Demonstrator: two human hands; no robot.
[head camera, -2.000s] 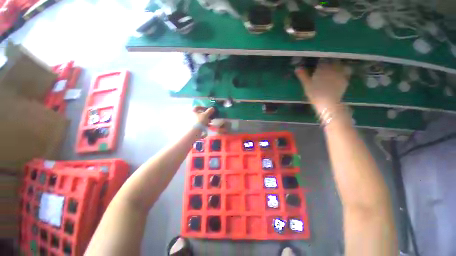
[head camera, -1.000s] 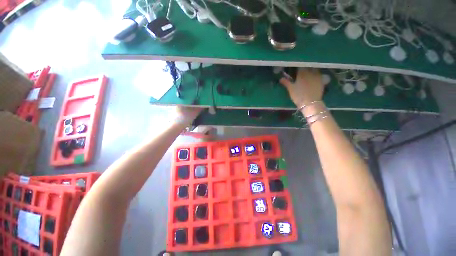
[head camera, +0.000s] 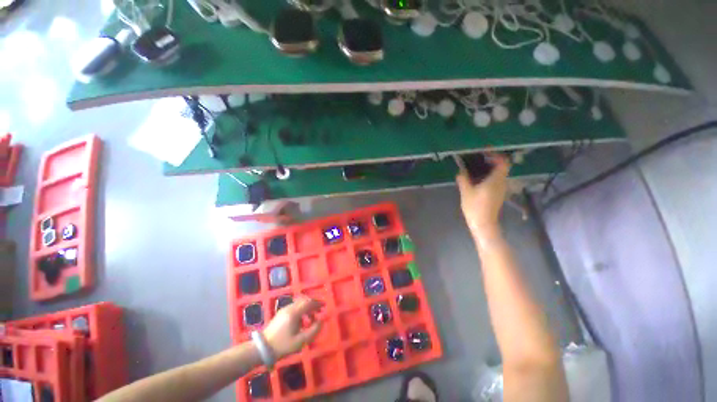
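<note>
A red compartment tray (head camera: 334, 334) lies on the floor, holding dark watches in its left columns and watches with lit marks in its right part. Some middle pockets are empty. My left hand (head camera: 289, 331) is over the tray's left-middle pockets, fingers slightly spread, with nothing visible in it; it hides some pockets. My right hand (head camera: 483, 192) is at the front edge of a lower green shelf (head camera: 354, 182), fingers closed on a dark smartwatch body (head camera: 477, 166), partly covered by the fingers.
The upper green shelf (head camera: 236, 69) holds gold-rimmed watches (head camera: 362, 39), white chargers (head camera: 546, 53) and tangled cables. Black cables hang at the middle shelf's left end. A narrow tray (head camera: 88, 184) and stacked trays (head camera: 106, 341) are left. A grey covered object (head camera: 637, 235) stands right.
My left hand has come back from the lower shelf to over the tray. My right hand has moved down and out from the middle shelf with a dark watch. The lit screens look dimmer.
</note>
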